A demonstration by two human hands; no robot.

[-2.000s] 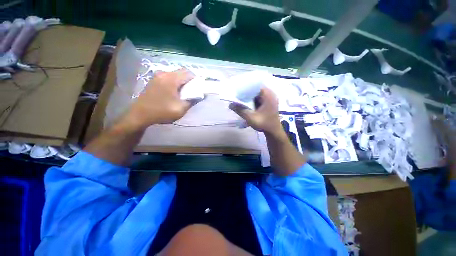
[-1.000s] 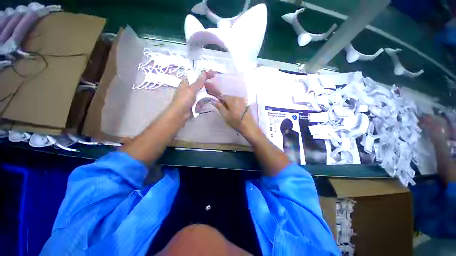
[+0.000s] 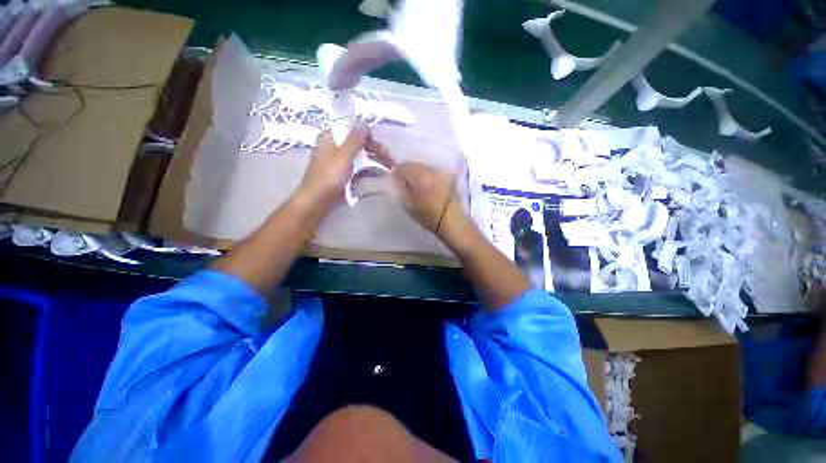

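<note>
A white cat-ear headband (image 3: 398,50) stands upright over the pale mat (image 3: 272,194), its arch pointing away from me and partly overexposed. My left hand (image 3: 335,163) grips the headband's left end. A curved white piece (image 3: 369,178) sits at that end, between my hands. My right hand (image 3: 424,192) has its fingers closed on this curved piece. The fingers hide the joint between the two parts. Thin white yoke pieces (image 3: 290,113) lie in rows on the mat behind my left hand.
A heap of curved white parts (image 3: 670,217) lies at right, partly on a printed sheet (image 3: 522,237). Cardboard sheets (image 3: 91,118) with headbands stand at left. Headbands (image 3: 566,61) lie on the green belt behind a slanted grey post (image 3: 625,63). Another person's sleeve (image 3: 783,375) shows at right.
Over the last second the headband's arch has tilted and shifted slightly, with both hands staying at the same end. Earlier the hands were apart, holding the headband lower and farther back.
</note>
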